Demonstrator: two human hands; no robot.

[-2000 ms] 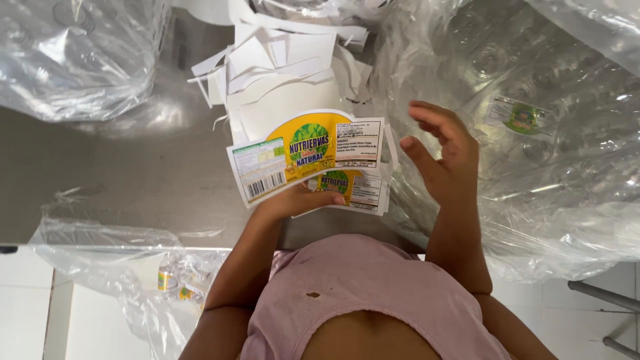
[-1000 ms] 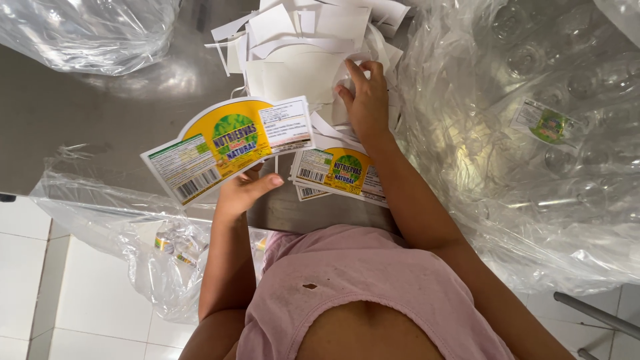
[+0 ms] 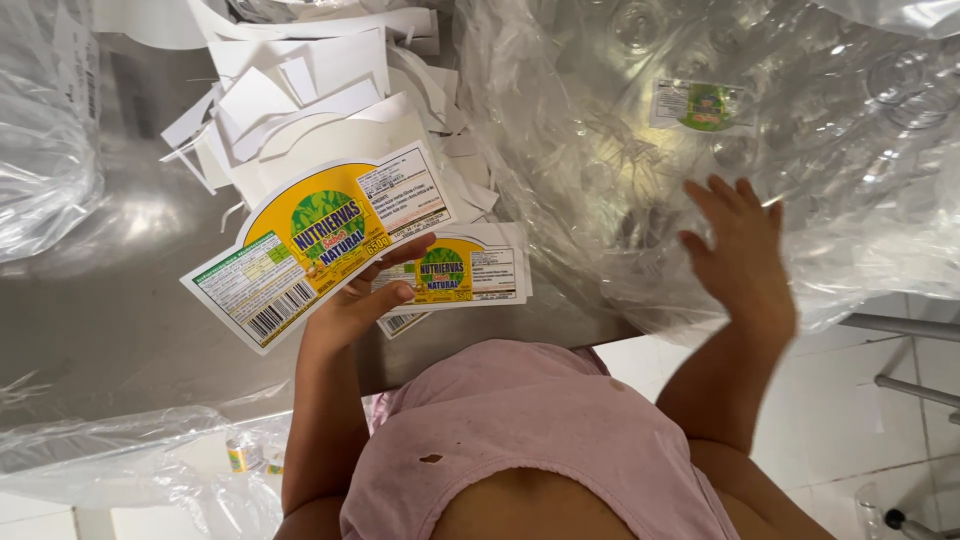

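My left hand (image 3: 367,300) grips a large yellow and green printed adhesive label (image 3: 330,232) by its lower edge, thumb in front, tilted up to the right. Behind it, smaller printed labels (image 3: 480,274) lie in a small stack on the metal table near its front edge. My right hand (image 3: 742,251), with fingers spread and nothing held, is above the clear plastic bag of transparent bottles at the right. Beyond the held label is a heap of white paper backing pieces (image 3: 300,97).
The large clear bag (image 3: 555,150) covers the right side, with a green label (image 3: 705,106) showing on it. Another plastic bag (image 3: 45,150) lies at the left of the steel table (image 3: 150,322). Below the table edge, a clear bag (image 3: 187,465) holds labelled containers. Metal bars (image 3: 900,325) stand at the lower right.
My right hand has moved from the white paper heap to the bag of bottles at the right. My left hand still holds the label.
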